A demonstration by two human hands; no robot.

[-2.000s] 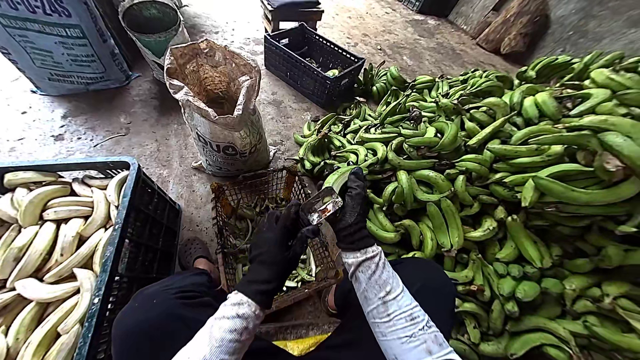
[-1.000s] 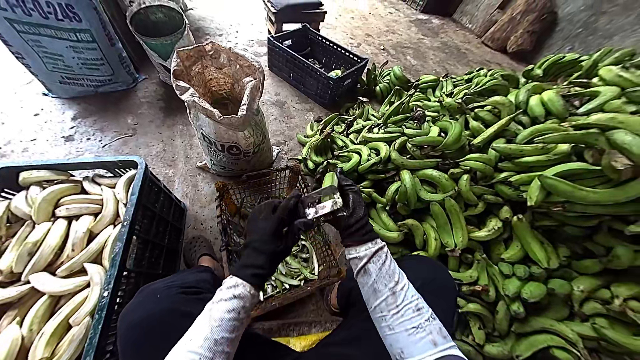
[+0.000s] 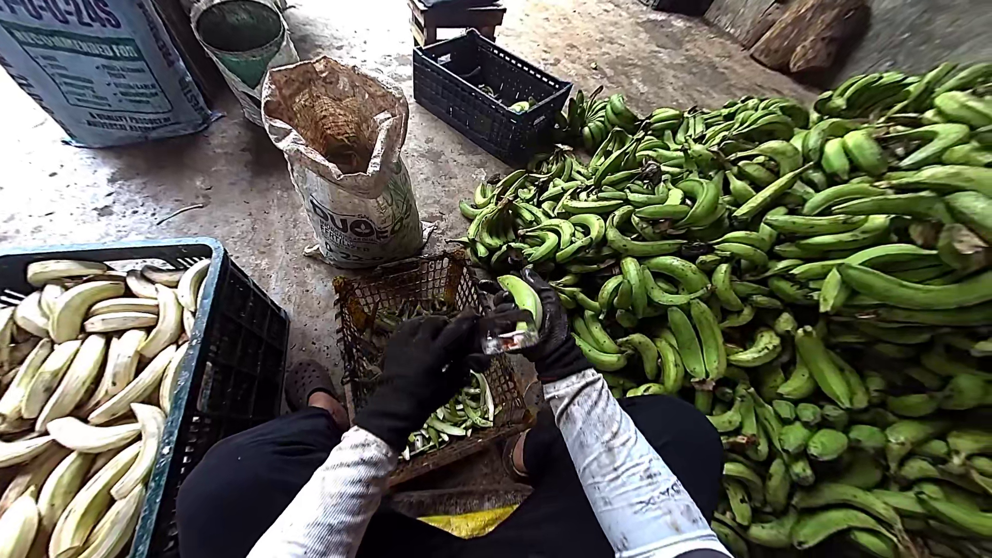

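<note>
My right hand point(image 3: 554, 333), in a black glove, holds a green plantain point(image 3: 522, 298) upright, above the crate between my legs. In my black-gloved left hand point(image 3: 422, 364) is a small blade tool point(image 3: 508, 339), its shiny flat part against the plantain's lower end; the fingers hide its handle. Below, a worn plastic crate point(image 3: 508, 403) contains strips of green peel point(image 3: 446, 426). At my left, a dark crate point(image 3: 209, 310) is filled with peeled plantains point(image 3: 93, 434). A large heap of green plantains point(image 3: 697, 256) lies to my right.
An open woven sack point(image 3: 356, 217) stands just beyond the peel crate. Farther off are a bucket point(image 3: 240, 39), a printed blue-white sack point(image 3: 101, 77), a black crate point(image 3: 496, 101) holding a few things, a small wooden stool point(image 3: 457, 17) and logs point(image 3: 806, 35).
The plantain in my right hand shows more of its green side above the tool than a second ago. Both hands stay together over the peel crate.
</note>
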